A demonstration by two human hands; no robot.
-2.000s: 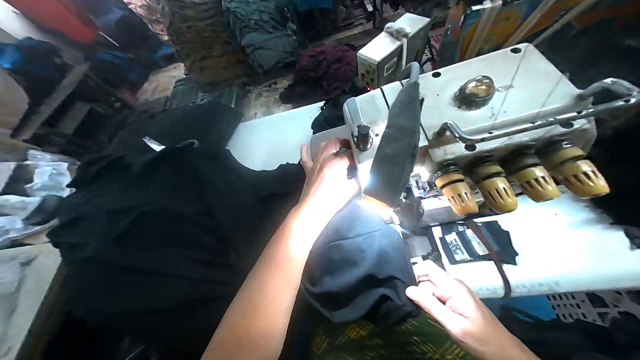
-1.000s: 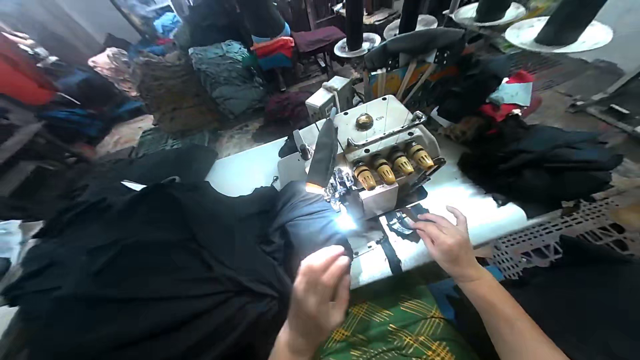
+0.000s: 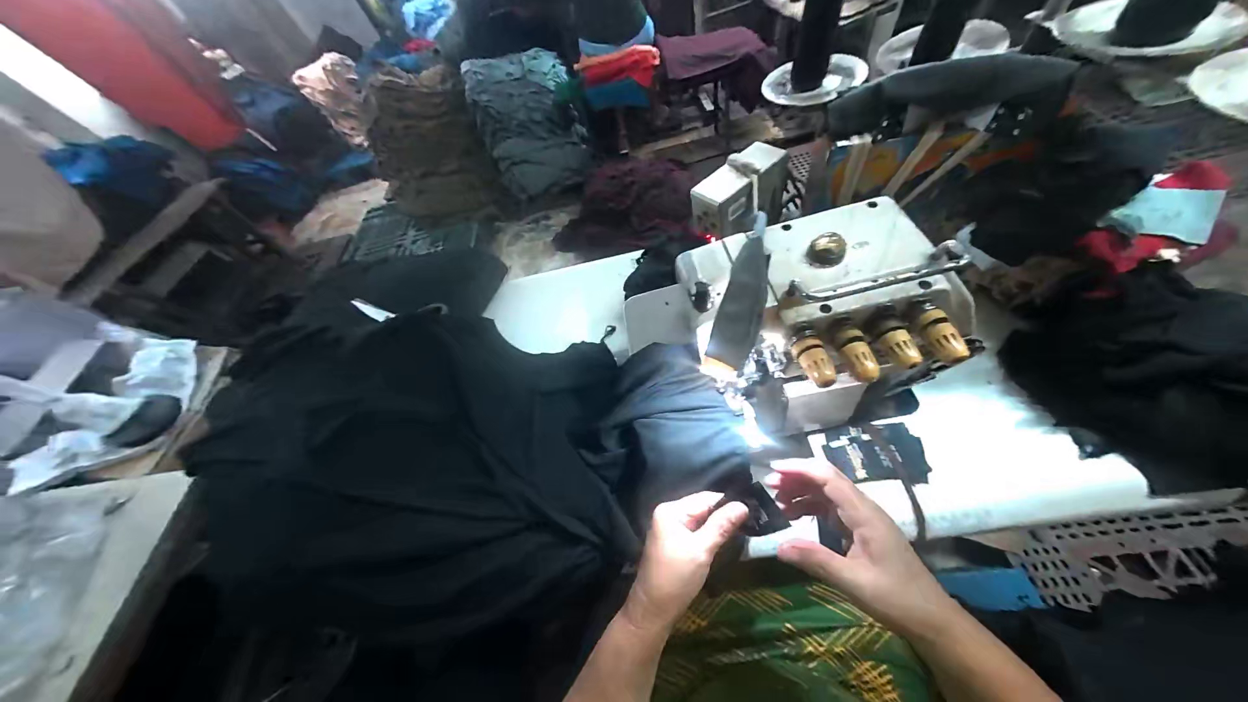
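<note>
A white overlock sewing machine [image 3: 848, 253] with yellow tension dials stands on the white table, its lamp lighting the needle area. Black fabric [image 3: 390, 468] spreads over the left side and runs up to the presser foot. My left hand [image 3: 687, 546] pinches a small black label or fabric piece [image 3: 765, 507] at the cloth's near edge, in front of the machine. Just right of it, my right hand [image 3: 853, 531] has thumb and fingers apart around a white-and-black piece; whether it touches this is unclear. More black labels with white print [image 3: 877, 453] lie beside the machine.
Dark cloth is heaped on the right [image 3: 1150, 361], above a perforated white plastic basket [image 3: 1131, 546]. Thread cones on white discs [image 3: 814, 78] stand behind the machine. A ledge with plastic wrapping [image 3: 58, 585] is at the left. Bundled garments [image 3: 526, 122] are stacked farther back.
My right hand has moved left from the labels beside the machine toward my left hand. My left hand, loose a second ago, now pinches a small black piece.
</note>
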